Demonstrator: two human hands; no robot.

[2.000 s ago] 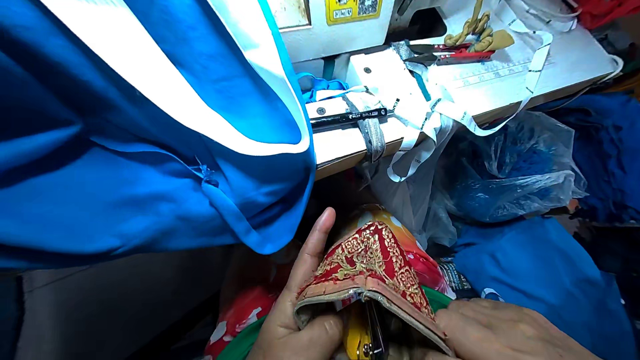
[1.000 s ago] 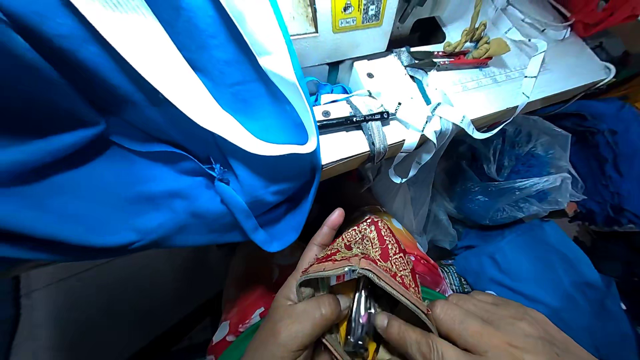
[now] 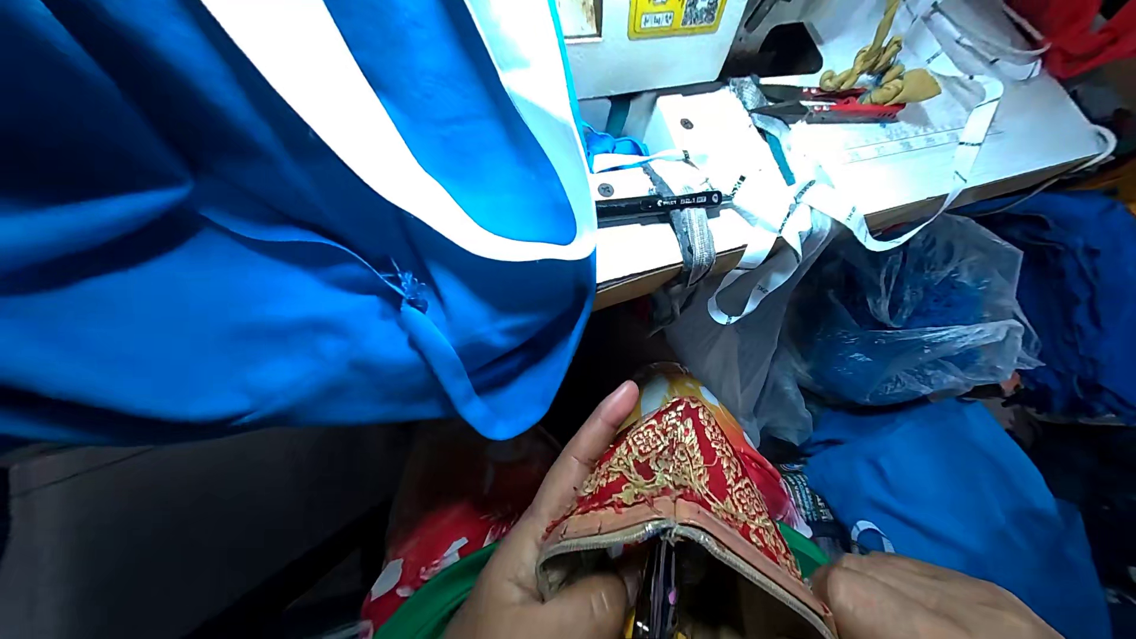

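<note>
A red zip pouch with gold embroidery [image 3: 679, 461] is unzipped at the bottom centre, its mouth facing me. My left hand [image 3: 541, 550] grips the pouch's left side, thumb inside the mouth and one finger stretched up along the outside. Inside, dark shiny slim items [image 3: 657, 590] and a bit of yellow show; I cannot tell exactly what they are. At the pouch's right edge is my right hand [image 3: 923, 595], holding the rim, its fingers partly hidden. Blue fabric with a white band [image 3: 444, 355] hangs at the upper left, close above my left hand.
A sewing machine [image 3: 657, 53] stands on a white table [image 3: 932, 151]. On the table lie a black pen [image 3: 661, 204], red-handled snips [image 3: 852, 108], a tan knotted cord [image 3: 887, 80] and white label tape [image 3: 967, 151]. Clear plastic bags [image 3: 914, 328] and blue cloth [image 3: 958, 506] are at the right.
One second ago my right hand's fingers were inside the pouch by the shiny items; now that hand is at the right rim. The items show less inside the mouth.
</note>
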